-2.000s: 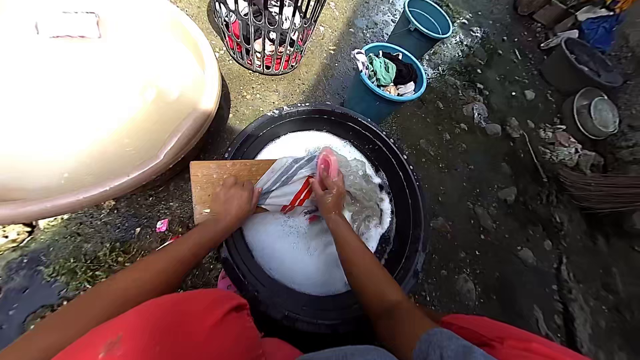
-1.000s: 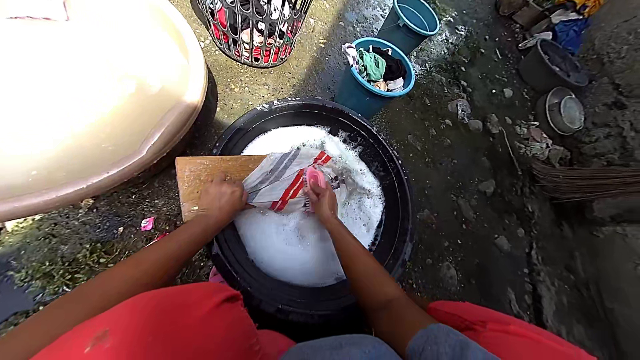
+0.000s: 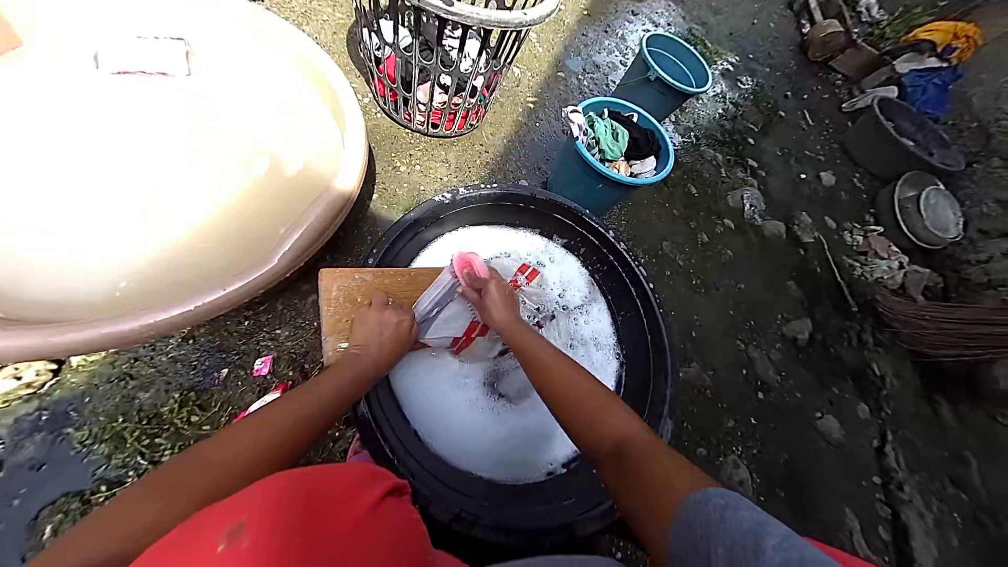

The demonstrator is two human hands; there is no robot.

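Soapy, foamy water fills much of a round black plastic basin (image 3: 646, 331) in front of me. A wooden board (image 3: 346, 303) lies over its left rim. My left hand (image 3: 383, 327) grips a wet white, grey and red cloth (image 3: 441, 315) against the board. The rest of the cloth trails into the suds. My right hand (image 3: 492, 299) holds a pink scrubbing brush (image 3: 469, 266) on the cloth, just right of the board; its bristles are mostly hidden.
A large beige basin (image 3: 346, 134) stands at the left. Beyond the black basin are a slatted laundry basket (image 3: 504, 16) of clothes, a blue bucket (image 3: 587, 177) of clothes and another bucket (image 3: 654, 87). Pots (image 3: 906, 209) and a twig bundle (image 3: 945, 324) lie at the right.
My right hand with the brush has moved left over the cloth, closer to my left hand. The cloth's red stripes lie differently. My left hand stays at the board.
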